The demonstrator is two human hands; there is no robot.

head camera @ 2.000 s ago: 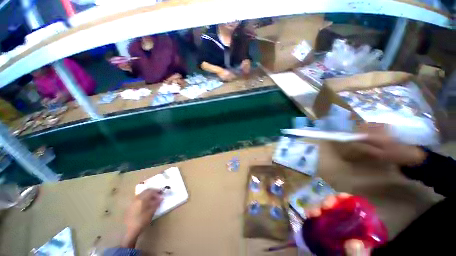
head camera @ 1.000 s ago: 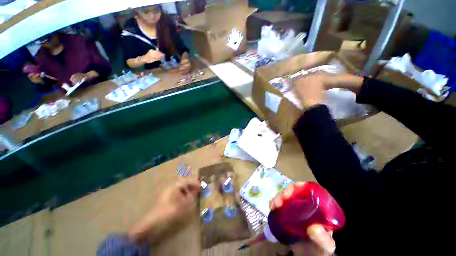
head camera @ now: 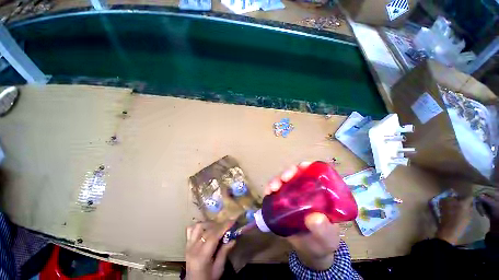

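Note:
My right hand (head camera: 314, 232) grips a translucent red squeeze bottle (head camera: 314, 199), tilted with its nozzle pointing down left. The nozzle tip is at a small silvery piece (head camera: 228, 236) on the near part of the brown plate (head camera: 224, 172). My left hand (head camera: 205, 249) is beside that piece, fingers at the plate's near edge; whether it pinches the piece is unclear. Two blue-silver parts, one at left (head camera: 212, 201) and one at right (head camera: 237, 185), stand on the plate's far half. The near half is partly hidden by my hands and the bottle.
A white plate with yellow-green pieces (head camera: 375, 210) lies right of the bottle. Beyond it are a white plate with pegs (head camera: 387, 145) and another plate (head camera: 355, 134). A small blue-silver pile (head camera: 283, 127), green conveyor (head camera: 219, 60) and parts carton (head camera: 421, 98) lie beyond. Another person's hands (head camera: 454, 216) are at right.
The view has swung left and down. My left hand has moved to the brown plate's near edge, and the bottle's nozzle now reaches the plate, which sits rotated. The other person's hands have left the carton.

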